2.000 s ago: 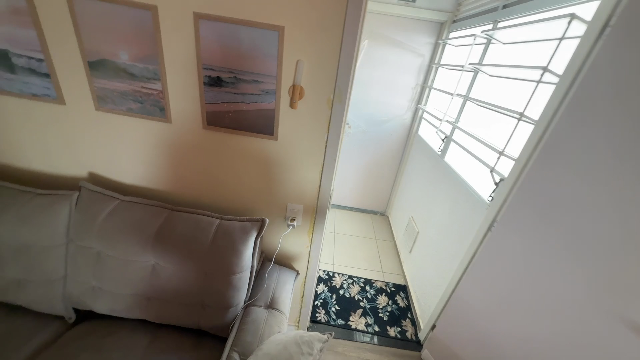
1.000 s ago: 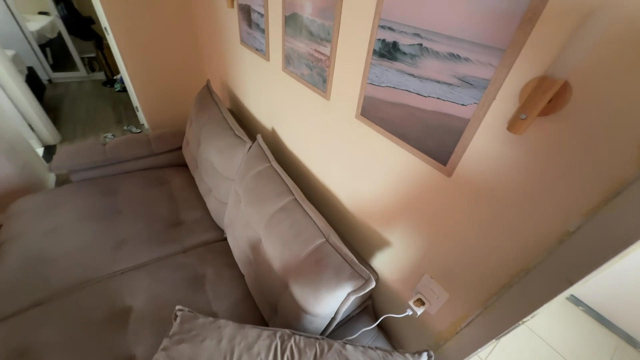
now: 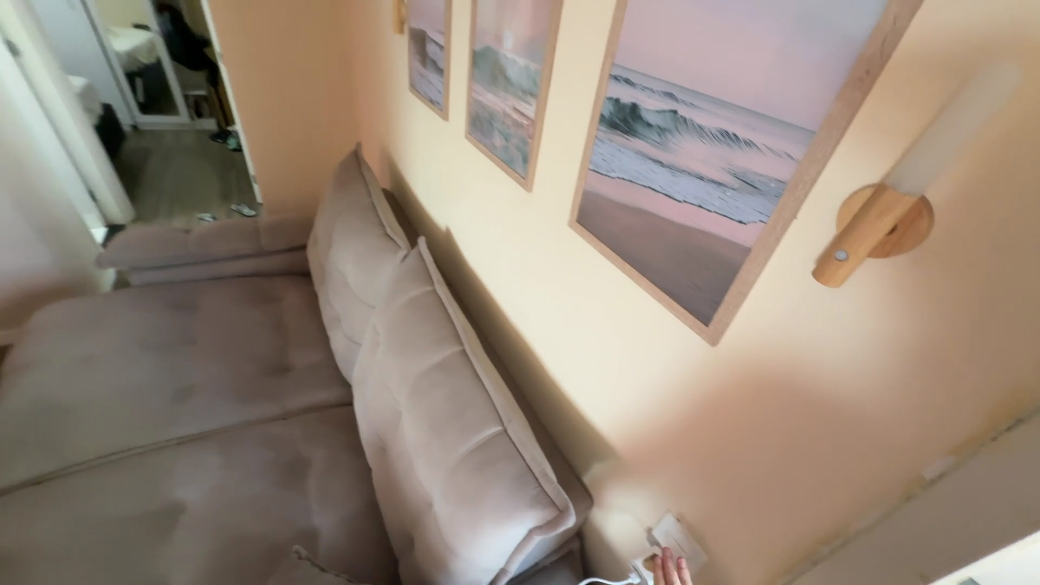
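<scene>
At the bottom right, fingers of one hand, seemingly my right hand [image 3: 671, 567], reach up from the frame's lower edge to the wall socket plate [image 3: 679, 539]. They are beside or on a white plug [image 3: 643, 566] with a white cable [image 3: 608, 580]; whether they grip it cannot be told. Most of that hand is cut off by the frame. My left hand is out of view. Left of the socket stands the beige sofa's back cushion [image 3: 455, 414]. Above it hang framed wave pictures [image 3: 691, 154] and a wooden wall lamp [image 3: 873, 227].
The sofa seat [image 3: 195, 357] fills the lower left, its armrest [image 3: 219, 244] at the far end. Beyond it a doorway shows a floor [image 3: 166, 175] with a pair of sandals [image 3: 242, 210]. A door frame edge [image 3: 934, 496] runs along the lower right.
A hand has come into view at the socket, where one second ago only the plug and cable showed. The view has swung left from the doorway and moved closer to the wall.
</scene>
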